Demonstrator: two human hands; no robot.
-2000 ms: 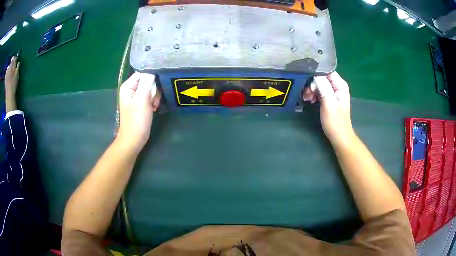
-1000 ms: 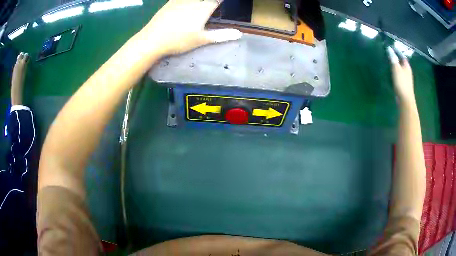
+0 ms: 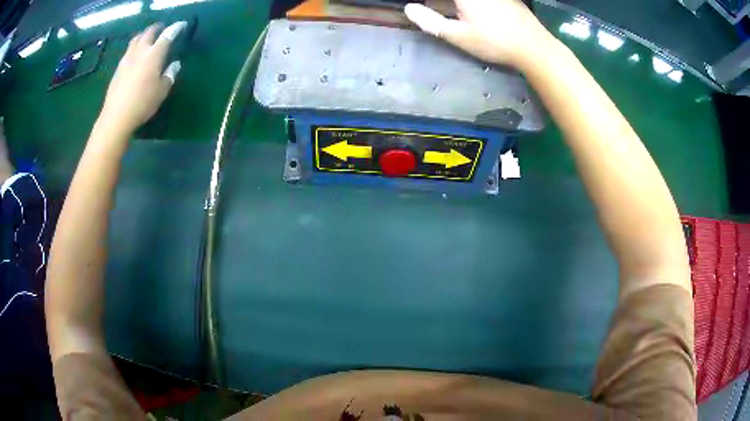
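Observation:
The press machine has a grey metal plate [image 3: 378, 70] on a blue base with a label panel, yellow arrows and a red emergency stop [image 3: 398, 162]. Behind the plate, the orange press nest [image 3: 308, 10] shows at the frame's top edge. My right hand [image 3: 493, 31], with white finger cots, is over the nest's right part. A dark edge lies near its fingers; its grip is cut off by the frame. My left hand [image 3: 146, 74] is over the green surface at upper left, beside a dark, blurred shape. Its hold is unclear.
A phone assembly [image 3: 76, 64] lies on the green surface [image 3: 41, 111] at far left. Another person's sleeve [image 3: 23, 214] is at the left edge. An air hose [image 3: 212, 197] runs left of the press. A red ribbed tray [image 3: 724, 296] is at right, a white tag [image 3: 511, 164] beside the base.
My left hand has moved from the press nest out to the upper left. My right hand has come from the far right to the nest. The press sits slightly higher in view.

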